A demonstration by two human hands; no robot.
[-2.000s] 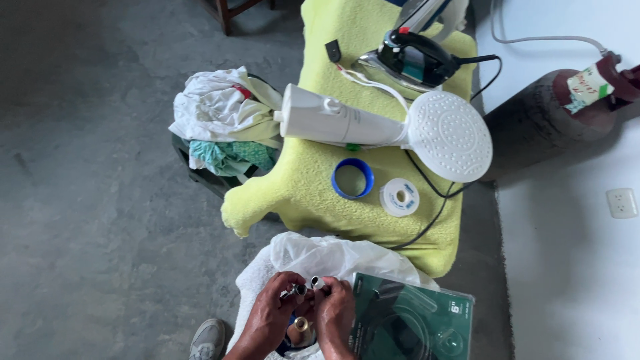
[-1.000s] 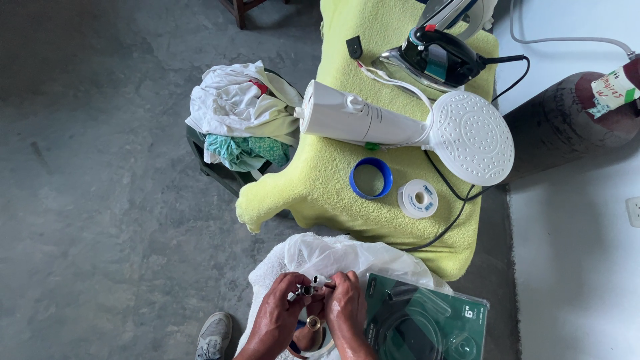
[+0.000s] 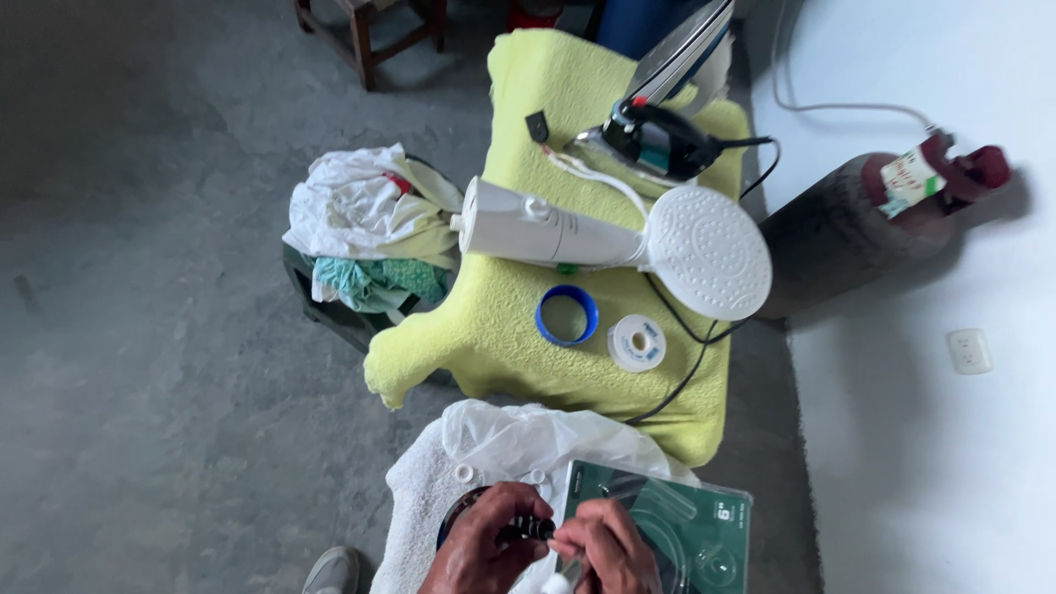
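Observation:
My left hand (image 3: pixel 495 540) is closed around a small dark cylindrical fitting (image 3: pixel 535 528), its open end turned to the right. My right hand (image 3: pixel 606 544) has its fingertips against that end, and a small white-tipped piece (image 3: pixel 558 582) is held low in its fingers. Both hands are over a white towel (image 3: pixel 412 487) with a clear plastic bag (image 3: pixel 528 433) on it. Beside the right hand lies a green blister package (image 3: pixel 726 528). Small white rings (image 3: pixel 464 473) sit near the bag. Beyond, on a yellow towel (image 3: pixel 503 363), lie a white electric shower head (image 3: pixel 569 235), a blue tape roll (image 3: pixel 567 315) and a white tape spool (image 3: pixel 637 342).
A clothes iron (image 3: pixel 660 144) with a black cord stands at the far side of the yellow towel. A dark gas cylinder (image 3: pixel 841 223) leans by the white wall at right. A bin of cloths (image 3: pixel 371 206) is at left, a wooden stool (image 3: pixel 363 41) behind, and a shoe (image 3: pixel 332 571) below.
My right hand has drawn the white-tipped piece down toward me, while the dark fitting stays in my left hand. The view has shifted, showing more of the stool.

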